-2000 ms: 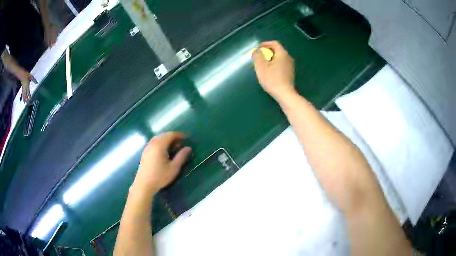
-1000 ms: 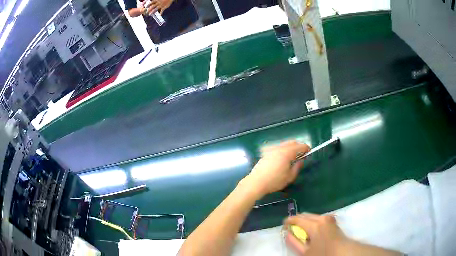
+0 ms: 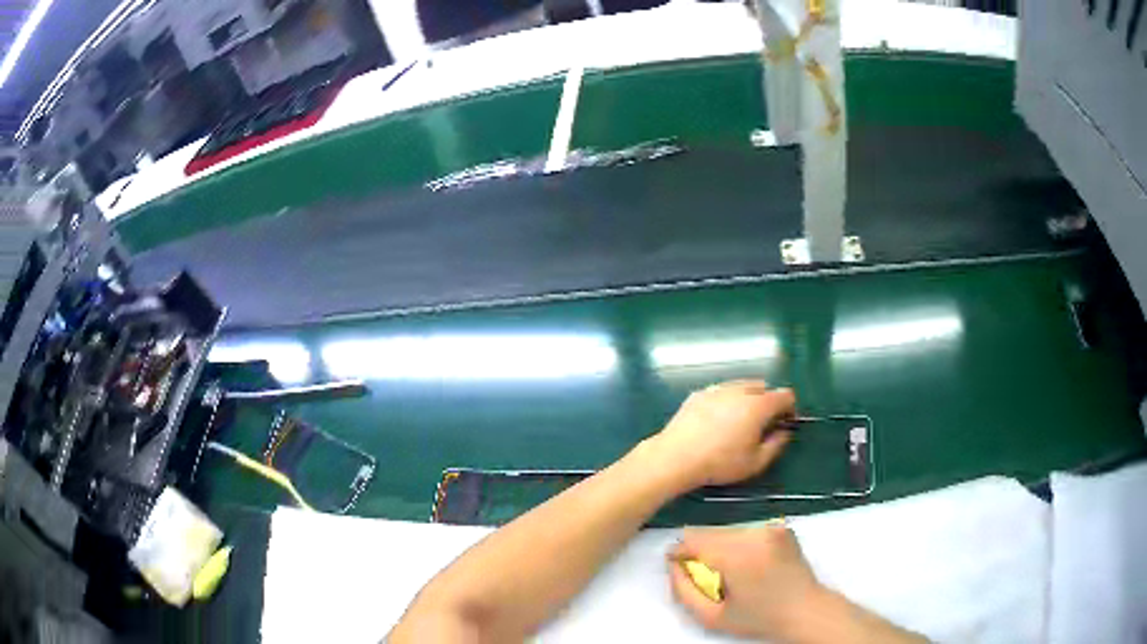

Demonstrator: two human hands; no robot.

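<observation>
A phone frame (image 3: 830,491) with a thin bright rim and dark inside is low over or flat on the green worktop. My left hand (image 3: 732,434) is on its left part, with curled fingers at its upper edge and covering that end. My right hand (image 3: 752,581) is closed around a yellow tool (image 3: 702,580) over the white cloth (image 3: 925,554); the tool's tip is not clear. A second frame (image 3: 509,479) lies left of it, partly behind my left forearm. A third frame (image 3: 325,463) lies tilted farther left.
A dark conveyor belt (image 3: 503,258) runs beyond the green worktop, with a metal post (image 3: 824,176) by its near edge. An open-framed machine (image 3: 126,390) stands left, beside a white and yellow bundle (image 3: 176,544). A pale strip (image 3: 296,391) lies near it. A grey housing (image 3: 1088,126) is at right.
My left hand has brought the held frame down from a raised, edge-on pose to a nearly flat one near the cloth. My right hand keeps the yellow tool. The view has shifted.
</observation>
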